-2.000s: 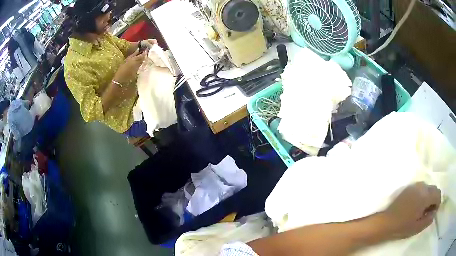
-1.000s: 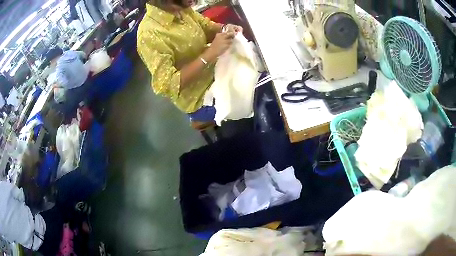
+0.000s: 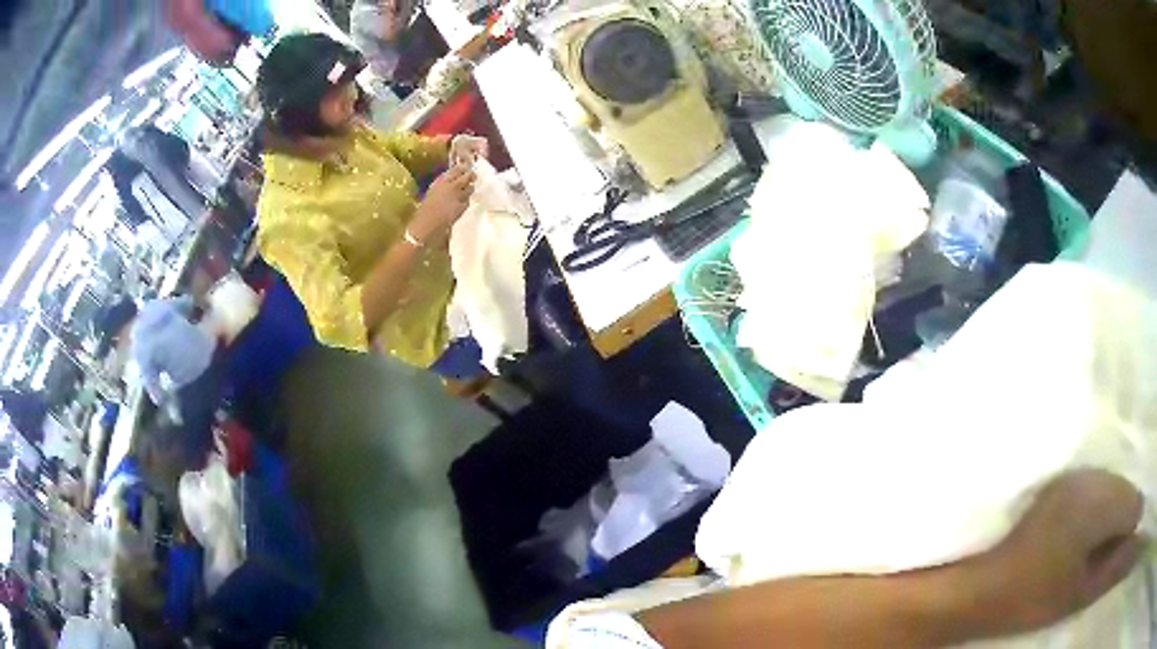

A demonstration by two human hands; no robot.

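Observation:
A large heap of cream cloth (image 3: 888, 463) fills the lower right of the head view. My left hand (image 3: 1078, 539) lies on its right part, at the end of a bare forearm that comes in from the bottom edge. Its fingers are curled closed against the cloth and seem to grip it; the fingertips are hidden. A pale cuff (image 3: 603, 628) shows at the bottom edge. My right hand is not in view.
A turquoise basket (image 3: 713, 349) holds cream cloth (image 3: 818, 260) and a clear bottle (image 3: 971, 226). Behind are a fan (image 3: 837, 57), sewing machine (image 3: 647, 95) and black shears (image 3: 609, 235). A black bin (image 3: 508, 469) and a person in yellow (image 3: 343, 235) are left.
The view swung left, then back right. My left hand, almost out of view one second ago, shows again on the cream heap. A blurred blue shape now shows at the top left.

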